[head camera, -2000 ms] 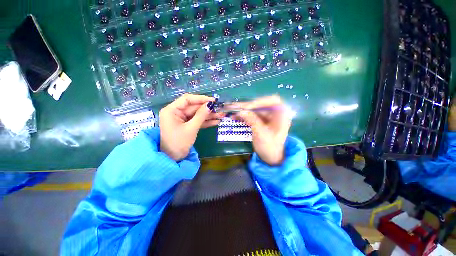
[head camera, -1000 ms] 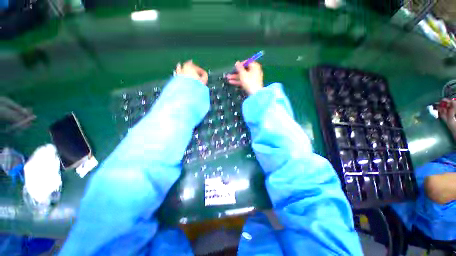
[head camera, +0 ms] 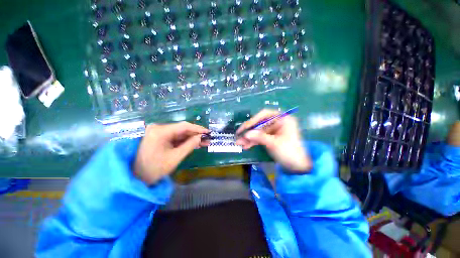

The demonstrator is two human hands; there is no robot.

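Note:
My left hand (head camera: 169,146) holds a small dark module (head camera: 205,137) between thumb and fingertips, at the left side of a small white pad sheet (head camera: 225,148) with rows of dark marks. My right hand (head camera: 275,136) grips thin purple-blue tweezers (head camera: 276,118); their tip is at the sheet's right side, partly hidden by my fingers. A clear blister tray (head camera: 202,95) with rows of dark modules lies beyond my hands. Pale specks lie between the tray and the sheet.
A second white sheet (head camera: 125,129) lies left of my left hand. A smartphone (head camera: 30,63) with a white tag (head camera: 51,93) and a plastic bag (head camera: 10,108) are at the left. A black blister tray (head camera: 391,131) stands at the right, beside another person's blue sleeve (head camera: 423,176).
Both hands have come back from the far edge of the clear tray to the white sheet near the table edge. The view has shifted, and the left hand now shows a module.

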